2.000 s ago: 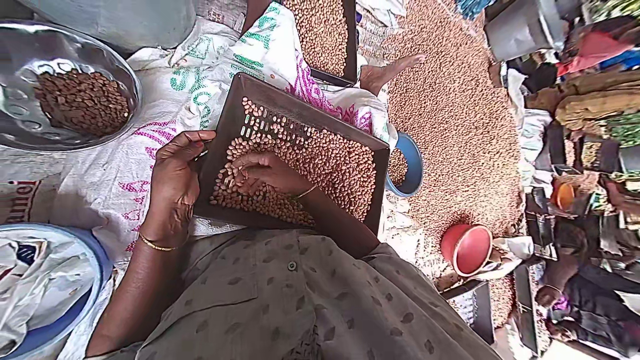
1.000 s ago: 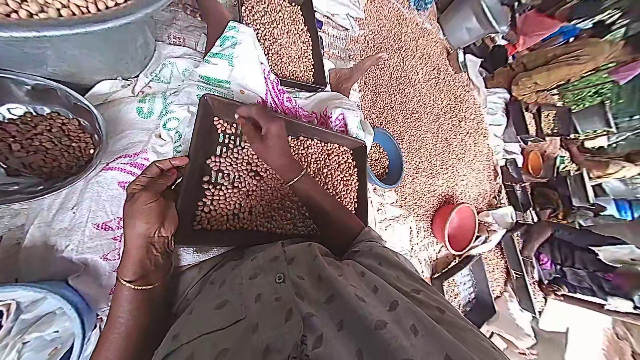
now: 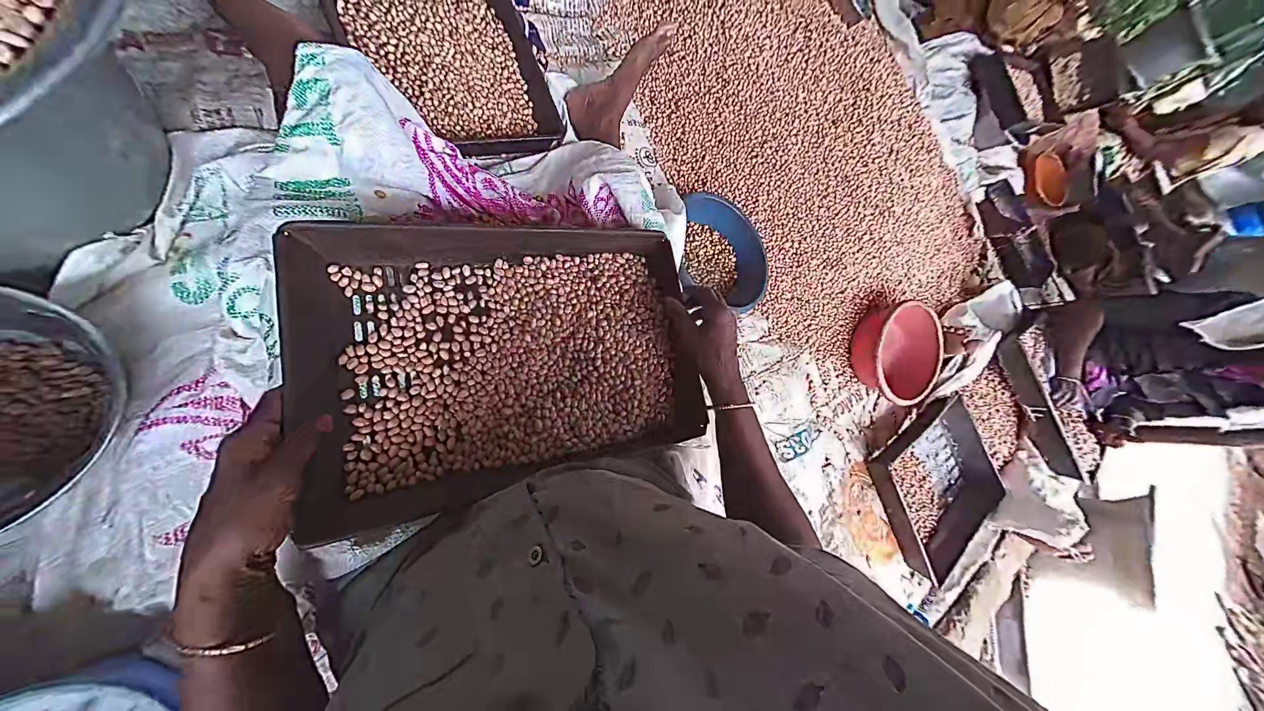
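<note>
A dark rectangular sieve tray point(image 3: 484, 239) with a slotted bottom lies across my lap, tilt unclear. Shelled peanuts point(image 3: 533, 365) cover most of it, packed thickly toward the right and sparser at the left, where slots show. My left hand point(image 3: 252, 484) grips the tray's left edge, thumb on top of the rim and fingers partly hidden beneath. At the opposite end, my right hand point(image 3: 709, 341) holds the right edge, its fingers partly hidden by the rim. White woven sacks point(image 3: 326, 148) with green and magenta print lie under and beyond the tray.
A large peanut heap point(image 3: 790, 148) spreads beyond a blue bowl point(image 3: 752, 259) and a red bucket point(image 3: 907, 354). Another peanut tray point(image 3: 504, 146) stands ahead, near a bare foot point(image 3: 617, 89). A metal basin point(image 3: 109, 375) of darker nuts is at left. A person point(image 3: 1076, 336) sits at far right.
My right hand has left the peanuts inside the tray and now holds its right edge. My left hand stays on the left edge. The peanuts have spread differently over the slots.
</note>
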